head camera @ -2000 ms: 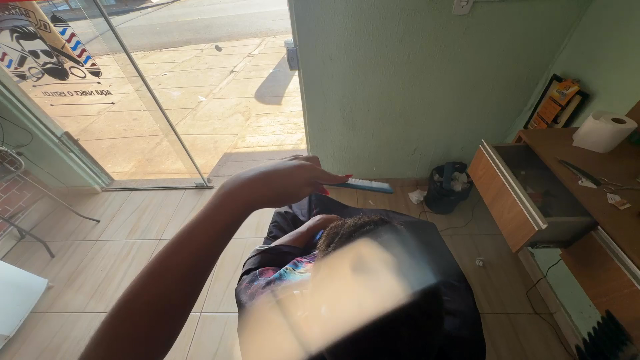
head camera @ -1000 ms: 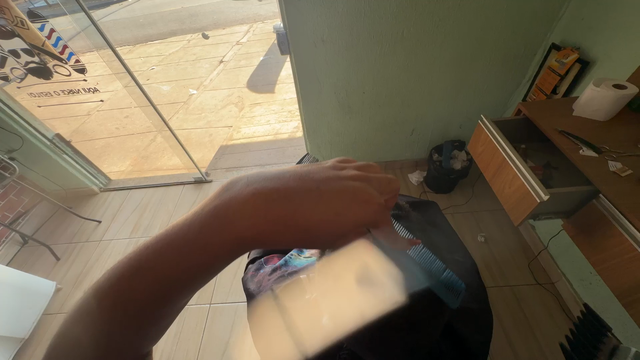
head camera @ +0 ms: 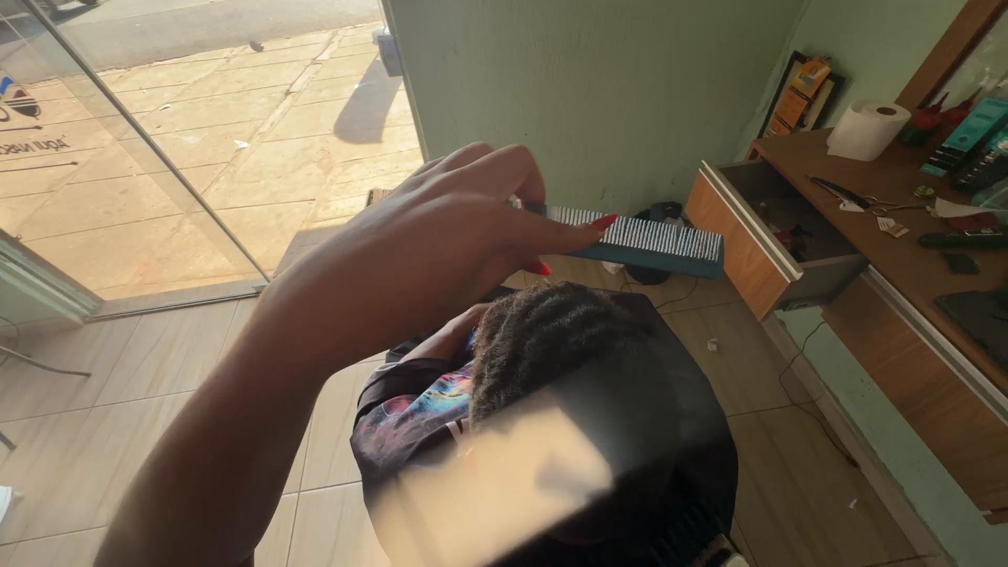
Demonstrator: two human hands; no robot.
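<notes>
From the lower left my left arm reaches in, and my left hand (head camera: 543, 224), with red nails, grips a teal comb (head camera: 669, 256) between thumb and fingers. The comb lies nearly level, its pale teeth upward. Below it is the dark, textured hair (head camera: 543, 331) of a seated person, with a gap seen between comb and hair. A dark cape (head camera: 693, 370) and a colourful patterned garment (head camera: 429, 417) cover the person, whose hand (head camera: 457, 327) is raised beside the head. A blurred pale patch hides part of the head and cape. My right hand is out of view.
At right, an open drawer (head camera: 748, 244) juts from a wooden counter (head camera: 835, 169) holding scissors (head camera: 890, 206), a paper roll (head camera: 869, 130) and bottles. A black bin (head camera: 654, 272) stands by the green wall. A glass door (head camera: 150, 157) is at left. A cord (head camera: 787, 386) trails on the floor.
My left hand has lifted the comb from its downward slant over the cape a second ago to nearly level. More of the seated person's hair now shows beneath my hand.
</notes>
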